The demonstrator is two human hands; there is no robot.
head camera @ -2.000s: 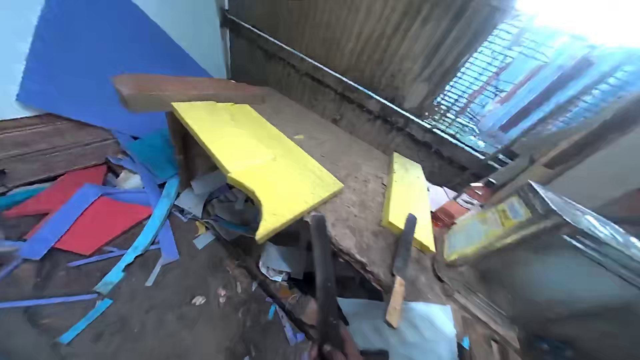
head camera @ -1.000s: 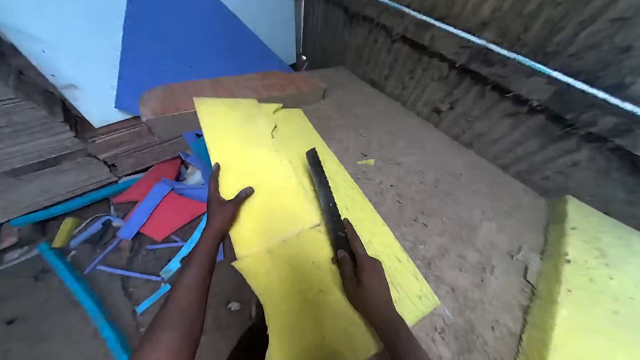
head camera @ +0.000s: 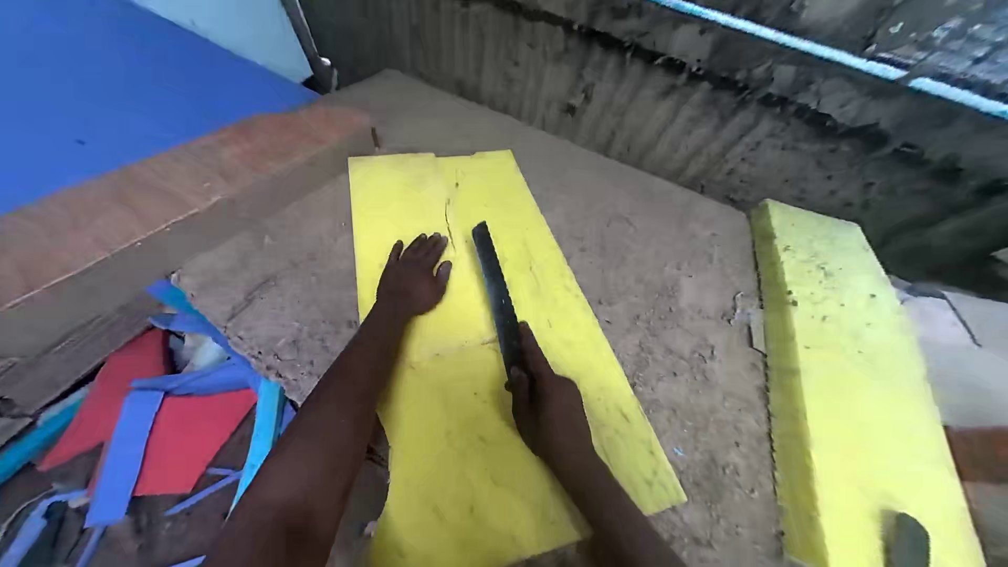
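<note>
A yellow foam sheet (head camera: 465, 409) with a curved cut-out on its lower left edge lies on a rough work surface. My left hand (head camera: 413, 276) rests flat on its upper left part, beside a crack, and holds nothing. In my right hand (head camera: 547, 398) is a long dark serrated blade (head camera: 496, 283), its tip pointing away from me over the sheet. Whether the blade touches the foam I cannot tell. To the right lies a thick yellow foam block (head camera: 858, 362), with the dark end of another tool (head camera: 907, 539) on its near part.
The rough brown work surface (head camera: 661, 315) runs back to a corrugated wall (head camera: 630, 110). A reddish-brown board (head camera: 197, 169) and a blue sheet (head camera: 126, 87) stand at the upper left. Red foam scraps (head camera: 189, 441) and blue strips (head camera: 126, 457) lie low at the left.
The yellow sheet now lies turned more upright in view and further from the left scraps. My left hand has moved from its left edge onto its face. The right hand still holds the blade.
</note>
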